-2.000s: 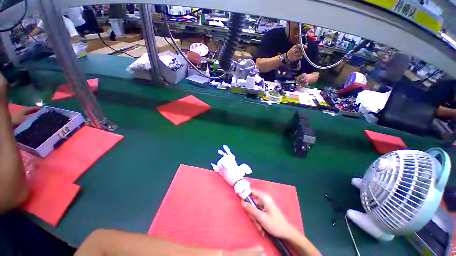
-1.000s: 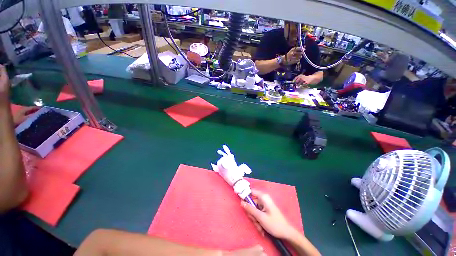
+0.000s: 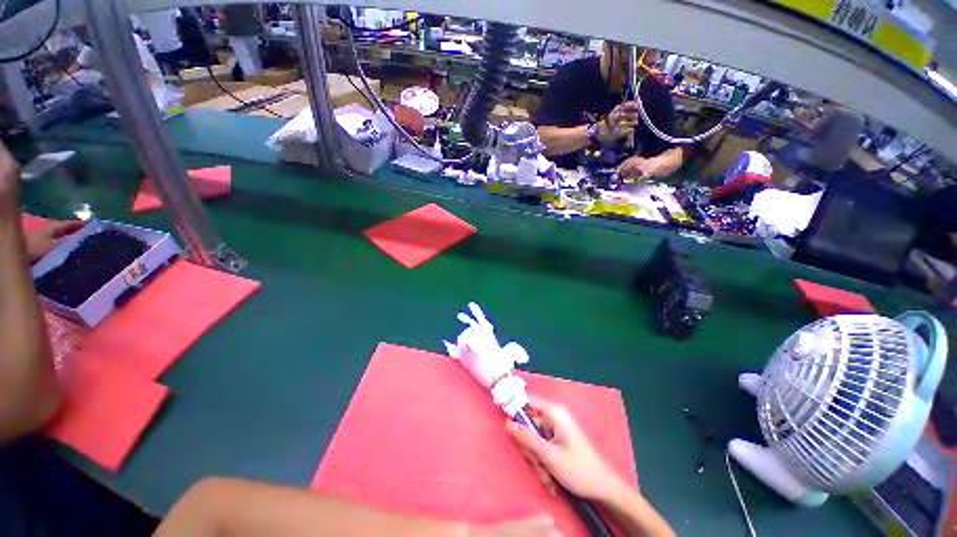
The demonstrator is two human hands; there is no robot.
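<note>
My right hand (image 3: 561, 451) is closed around the black handle of the cloth-headed tool (image 3: 486, 362). The tool's bunched white head, with loose ends sticking up, lies over the top edge of the large red foam pad (image 3: 420, 420). My left forearm crosses the pad's lower edge. My left hand (image 3: 525, 527) shows only as a blurred part at the bottom edge, so its fingers cannot be made out. A black device unit (image 3: 677, 294) is on the green surface beyond the pad, to the right.
A white fan (image 3: 839, 404) stands at right, with small black bits beside it. At left are red foam sheets (image 3: 173, 315), a tray of black parts (image 3: 100, 267), a metal post (image 3: 157, 136) and a neighbour's arm. A person (image 3: 609, 115) works across the line under an overhead shelf.
The black unit and the smaller red sheets on the far part of the green surface have shifted to the right. My right hand, the tool and the large pad have not moved.
</note>
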